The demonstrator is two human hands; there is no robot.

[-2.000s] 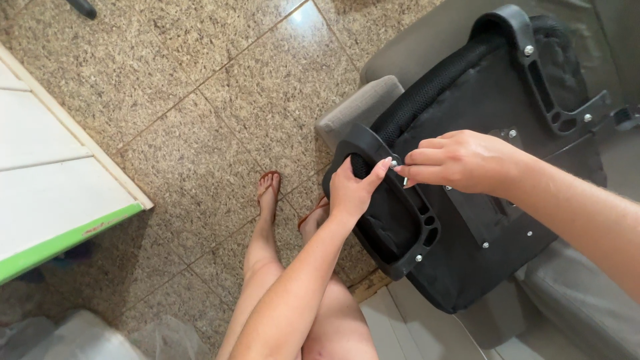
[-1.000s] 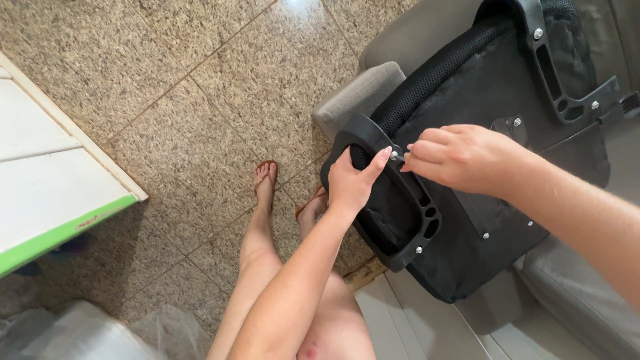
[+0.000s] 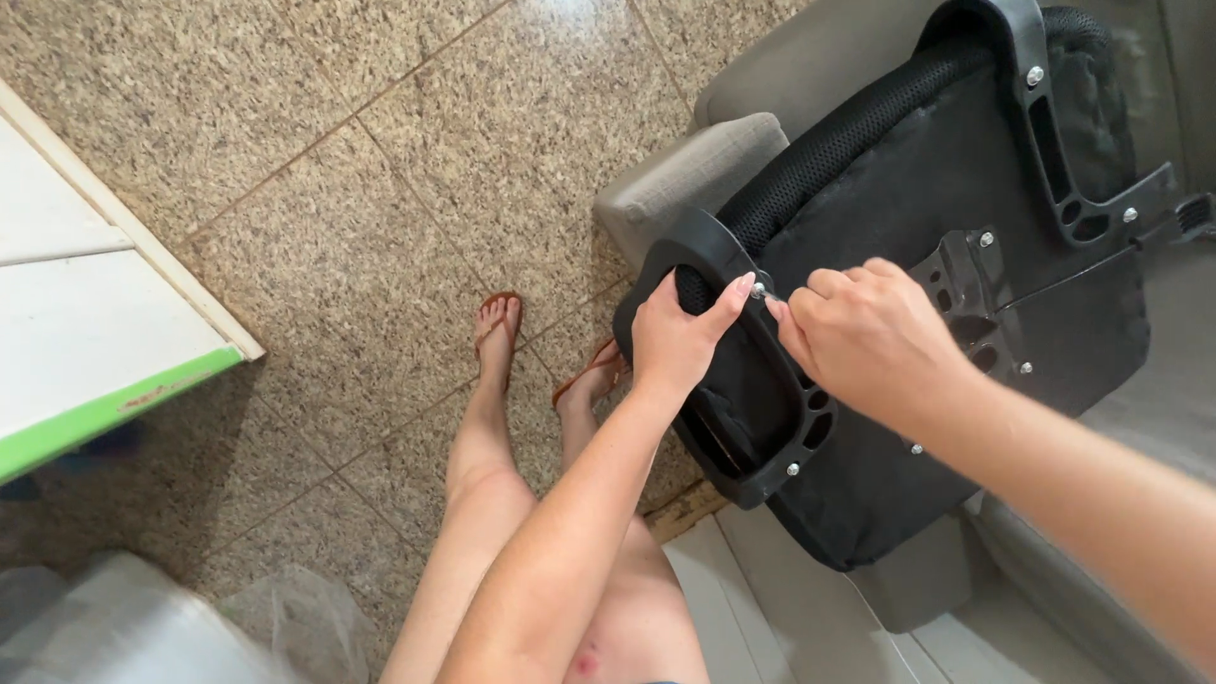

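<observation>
An office chair seat [image 3: 883, 199] with black fabric lies underside up on a grey sofa. Plastic armrests are attached at its two sides. My left hand [image 3: 679, 332] grips the nearer armrest [image 3: 708, 237], its thumb beside a bolt [image 3: 757, 290]. My right hand [image 3: 855, 332] pinches a small metal tool [image 3: 771, 297], perhaps a hex key, at that bolt; most of the tool is hidden by the fingers. Another bolt [image 3: 793, 469] sits at the armrest's lower end. A dark metal plate [image 3: 969, 285] lies on the seat's underside, partly behind my right hand. The farther armrest [image 3: 1031, 123] has bolts too.
The grey sofa [image 3: 817, 57] supports the chair seat. My feet in flip-flops stand on the speckled tile floor [image 3: 380, 209]. At the left is a white panel with a green edge [image 3: 123, 408]. Clear plastic wrapping [image 3: 294, 617] lies at the bottom left.
My right hand has turned at the bolt and its fingers are now more closely curled around the small tool. My left hand has stayed on the nearer armrest.
</observation>
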